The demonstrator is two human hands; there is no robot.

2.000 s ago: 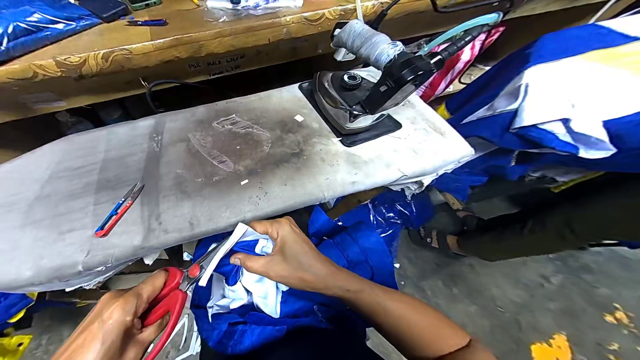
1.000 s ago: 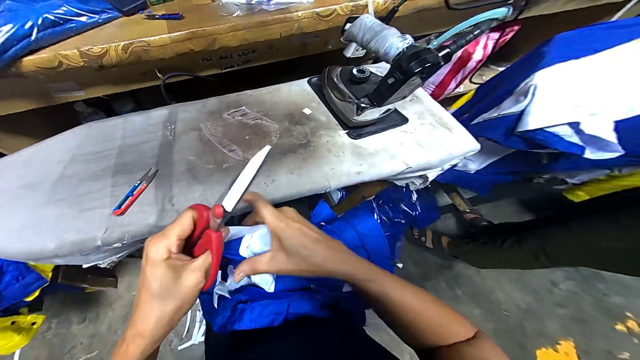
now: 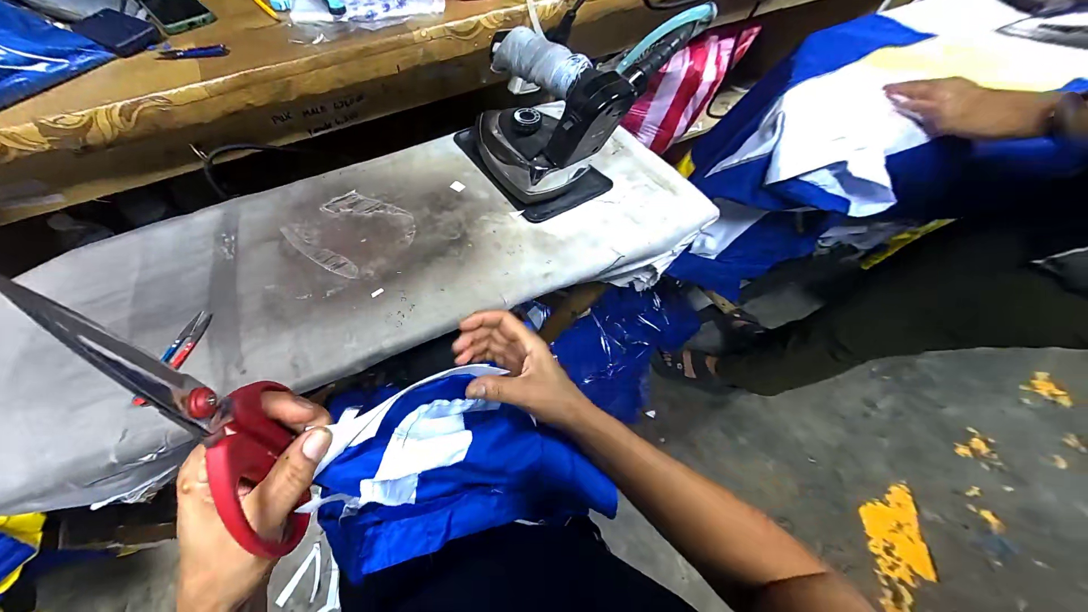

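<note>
My left hand holds red-handled scissors, blades slightly apart and pointing up-left over the ironing board's near edge. Its finger and thumb also touch the pale edge of a blue and white fabric piece, which lies over my lap. My right hand is at the top of that fabric with fingers curled and spread; its thumb is by the white edge, and whether it pinches the cloth cannot be told. Thread snips with red and blue handles lie on the grey padded ironing board, behind the scissors.
An electric iron rests on a black pad at the board's far right, a thread cone beside its handle. Behind runs a wooden table with a pen and phone. At right, another person's hand lies on blue and white cloth.
The scissors have swung from pointing up-right to pointing up-left, and their blades have parted. Two seconds ago they were at a white strip of the fabric. Another person's hand has appeared at right.
</note>
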